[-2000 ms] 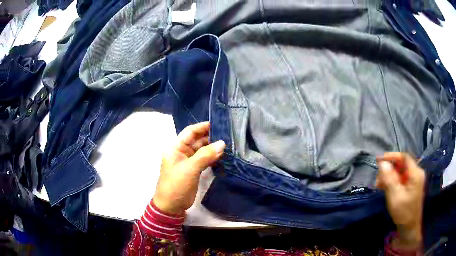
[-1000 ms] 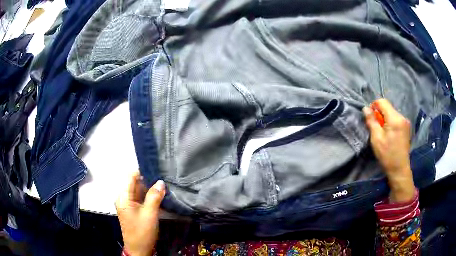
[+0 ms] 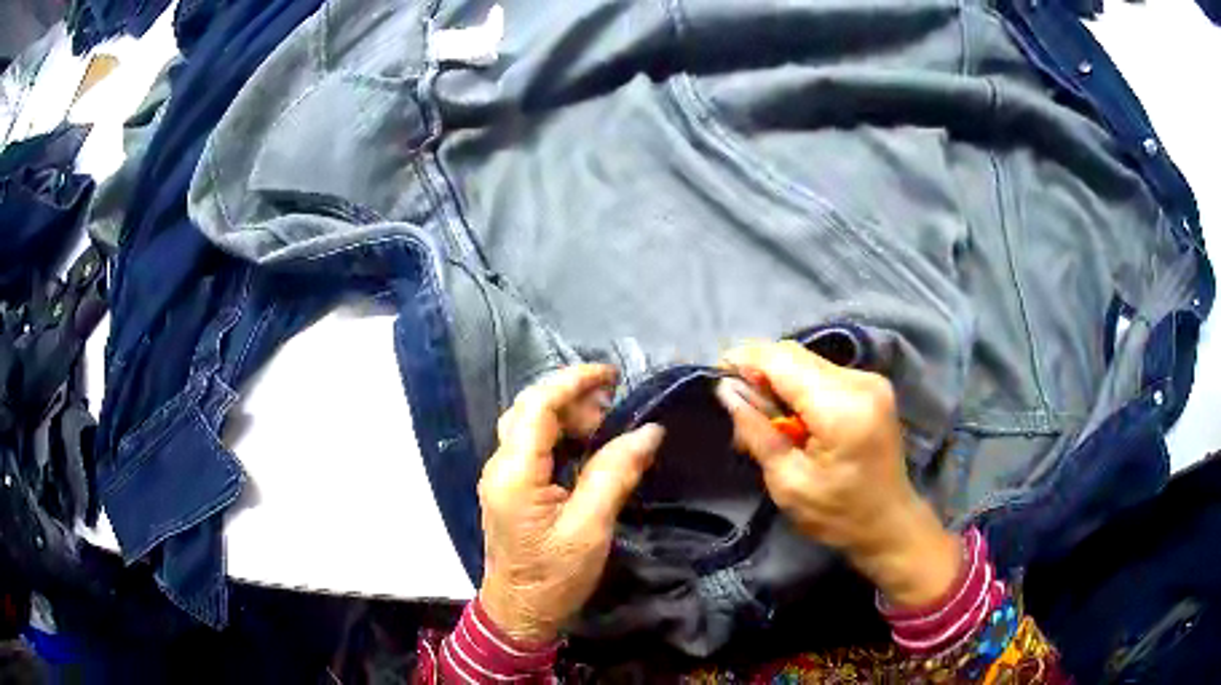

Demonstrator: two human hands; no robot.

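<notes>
A denim jacket (image 3: 589, 214) lies spread with its grey-blue wrong side up. My left hand (image 3: 569, 488) pinches a dark blue edge of an opening in the denim near the table's front edge. My right hand (image 3: 824, 442) pinches the same edge a little to the right. The orange handle of the thread snips (image 3: 787, 427) shows between my right fingers; the blades are hidden. The opening between my hands is dark inside. I cannot tell which opening of the jacket it is.
The white table (image 3: 321, 455) ends in a curved front edge. A sleeve with a cuff (image 3: 174, 462) lies at the left. Darker garments (image 3: 47, 321) are heaped at the far left. A white care label (image 3: 466, 38) shows at the top. Metal buttons run down the right placket (image 3: 1149, 147).
Both hands have come together at the front middle and now hold the edge of an opening. The left hand has left the placket. The front band with the white label is no longer visible.
</notes>
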